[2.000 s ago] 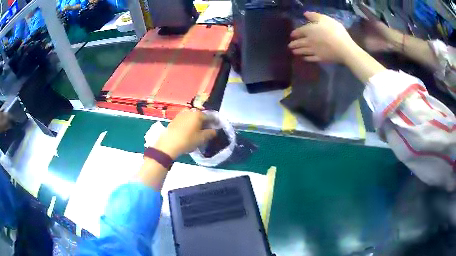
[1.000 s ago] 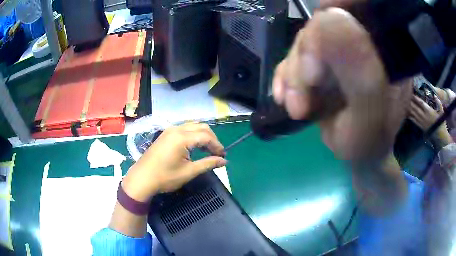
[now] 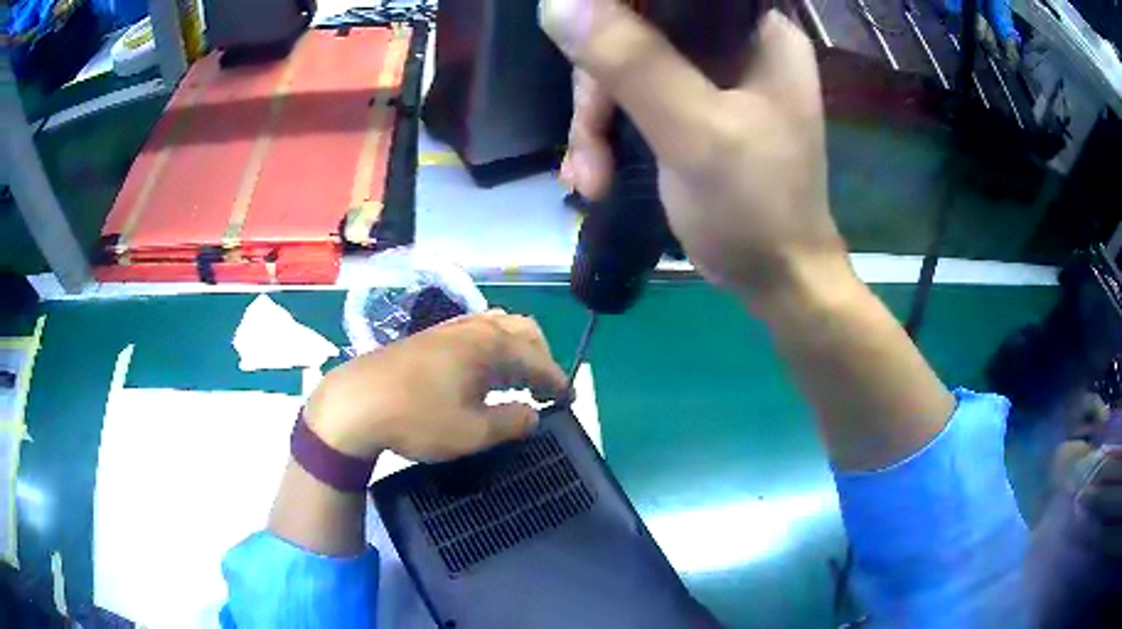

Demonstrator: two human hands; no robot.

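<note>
A black housing with a slotted vent grille lies flat at the bottom centre. My right hand is closed around a black electric screwdriver, which points down. Its thin metal bit reaches the housing's far right corner. My left hand, with a dark wristband, lies over the housing's far end. Its fingertips are beside the bit's tip; whether they hold a screw cannot be seen. A round clear-rimmed tub with dark contents stands just beyond my left hand.
Crumpled white paper lies left of the tub. A white sheet covers part of the green bench. Red-orange boards are stacked beyond. Black units stand behind them. A dark cable hangs at the right. A metal post rises at far left.
The screwdriver has become more upright, its bit now at the housing's corner. My left fingertips have moved down to that corner. One of the two near standing units is no longer visible.
</note>
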